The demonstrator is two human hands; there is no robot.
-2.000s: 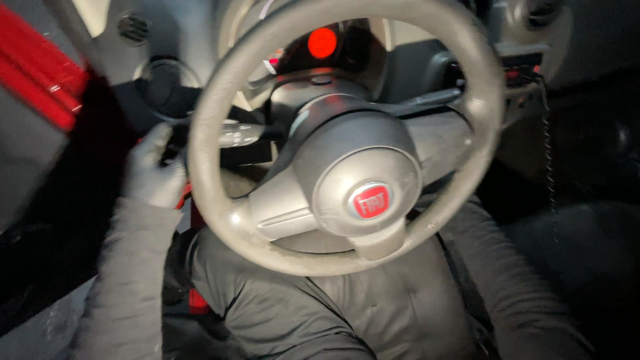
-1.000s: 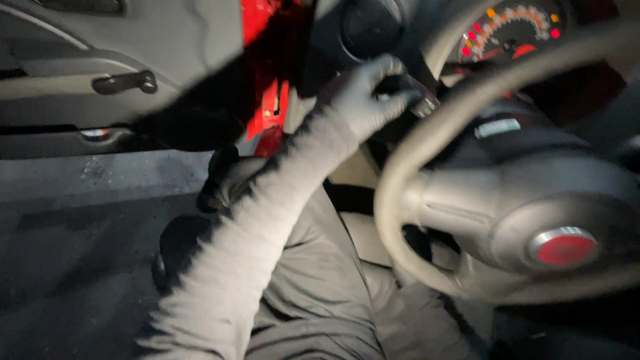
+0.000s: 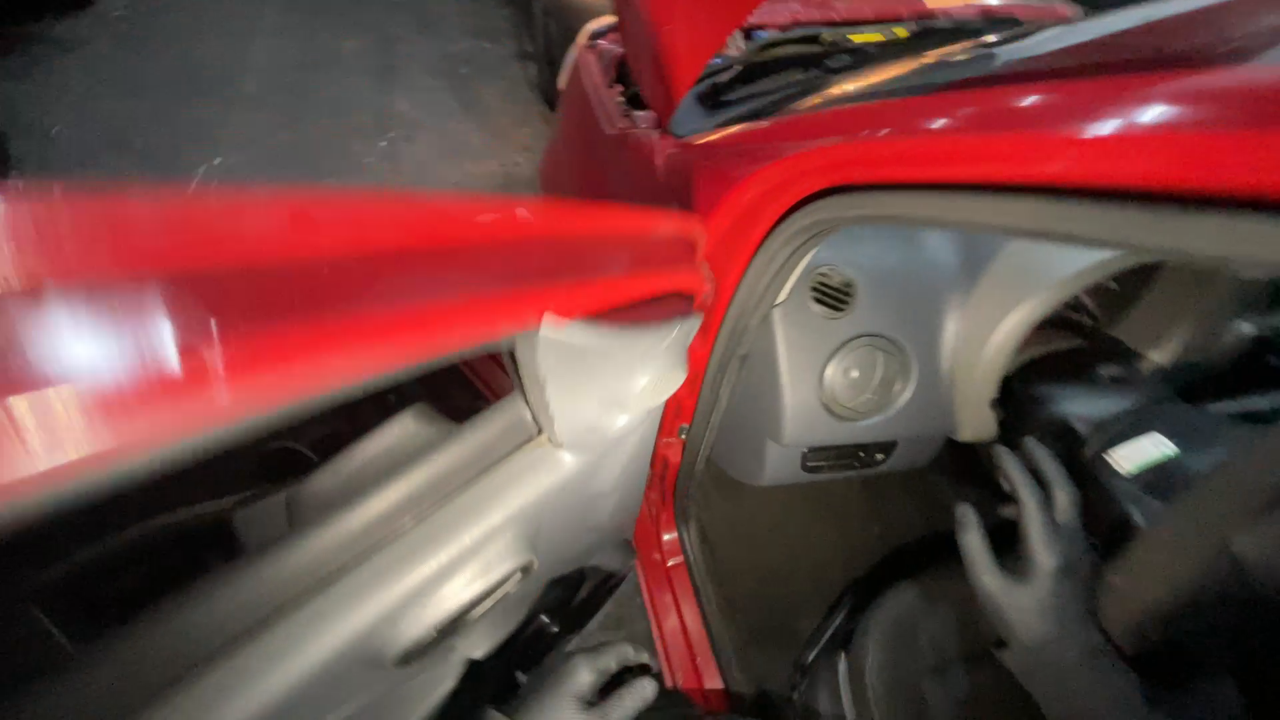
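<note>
My left hand (image 3: 590,685), in a grey glove, is at the bottom edge beside the open car door and the red sill. Its fingers are curled near something black, and blur hides whether it grips anything. My right hand (image 3: 1035,550), also gloved, is raised inside the car with its fingers apart. It is just left of the dark steering column (image 3: 1100,430), which bears a white and green label (image 3: 1141,454). The grey dashboard end (image 3: 890,300) has a round air vent (image 3: 865,377) and a small slotted vent (image 3: 832,291).
The open red door (image 3: 350,250) reaches across the left, with its grey inner panel (image 3: 470,520) and window opening below. A red door frame (image 3: 672,560) with a dark seal edges the cabin. The raised bonnet (image 3: 680,45) and the dark floor (image 3: 300,90) lie beyond.
The view has swung far left, out past the door. My left hand has left the area beside the steering wheel and is now low by the door. My right hand has come into view.
</note>
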